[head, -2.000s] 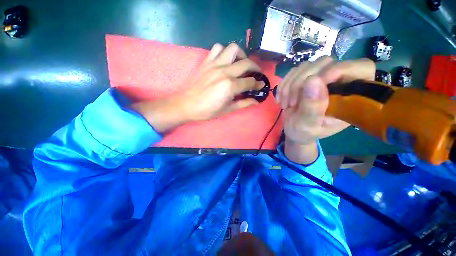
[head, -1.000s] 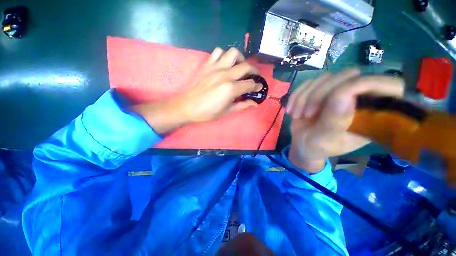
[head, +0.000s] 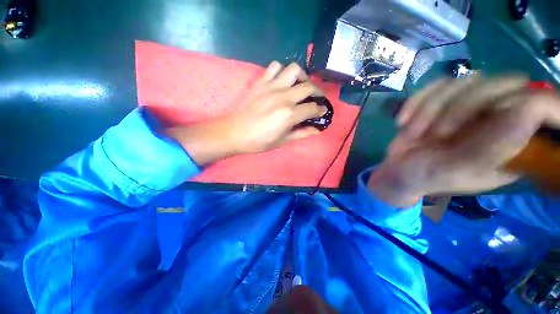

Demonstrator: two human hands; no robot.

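Observation:
My left hand holds a round black assembly down on the salmon-red mat, with the fingers over its left side. My right hand is blurred, raised to the right of the mat, and holds the orange electric screwdriver. Only part of the screwdriver body shows at the right edge. Its bit cannot be made out. The palm of my right hand is hard to see through the blur.
The silver screw feeder stands behind the mat, with a clear plastic bag beside it. Black assemblies stand at far left and upper right. A thin wire crosses the mat. The thick cord crosses my lap.
My right hand has moved right with the screwdriver, away from the black assembly where the bit was two seconds ago. My left hand still holds the assembly in nearly the same place.

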